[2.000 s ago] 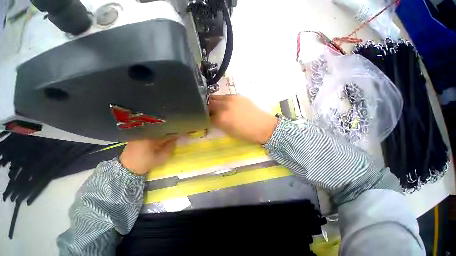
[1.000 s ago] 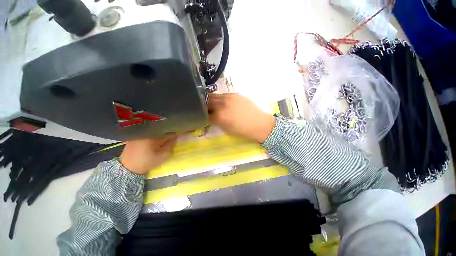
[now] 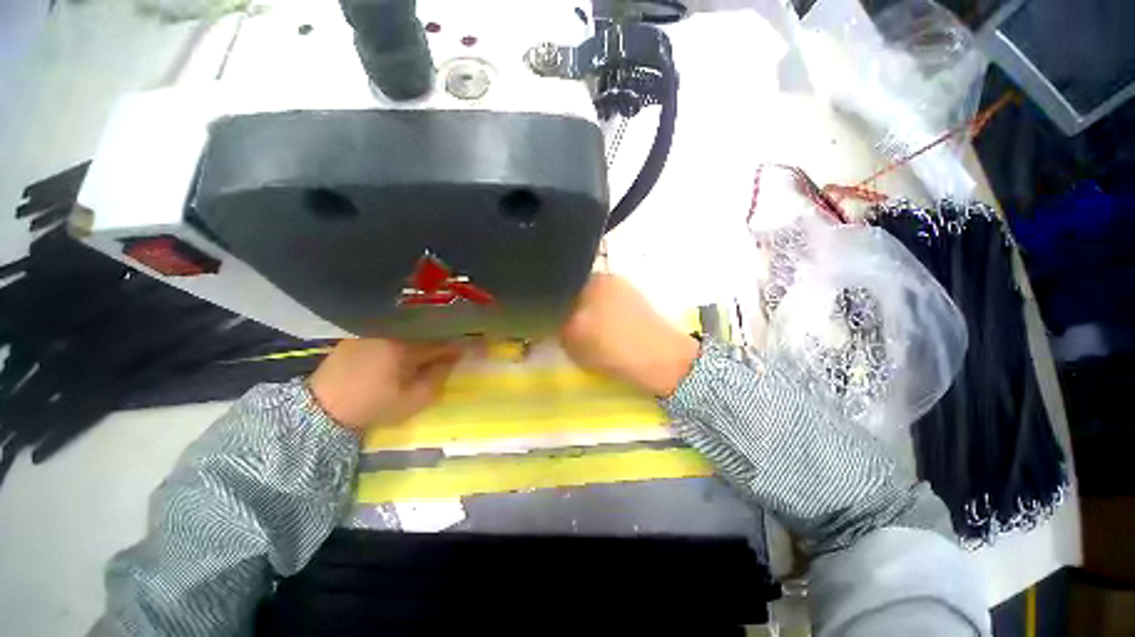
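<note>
The sewing machine's dark grey head [image 3: 405, 224] with a red three-diamond logo hides the sewing spot beneath it. My left hand [image 3: 383, 381] is under the head's front edge, its fingertips partly hidden. My right hand [image 3: 626, 334] is at the head's right edge, its fingertips hidden behind it. I cannot see what either hand holds. A small yellow piece [image 3: 507, 350] shows between the hands. Yellow tape bands [image 3: 548, 469] cross the work plate. A neat stack of black straps [image 3: 523, 585] lies at the near edge.
Loose black straps [image 3: 112, 336] fan out at the left. A clear plastic bag of silver hooks [image 3: 859, 342] lies at the right, with red cord [image 3: 859, 194] above it. Beyond it is a thick black strap bundle [image 3: 992, 373] with silver ends. A grey-framed panel [image 3: 1077, 56] is upper right.
The view has shifted, so the machine head sits further right and lower, and more of its white body shows. Both hands stay at the head, the right one slightly lower beside its edge.
</note>
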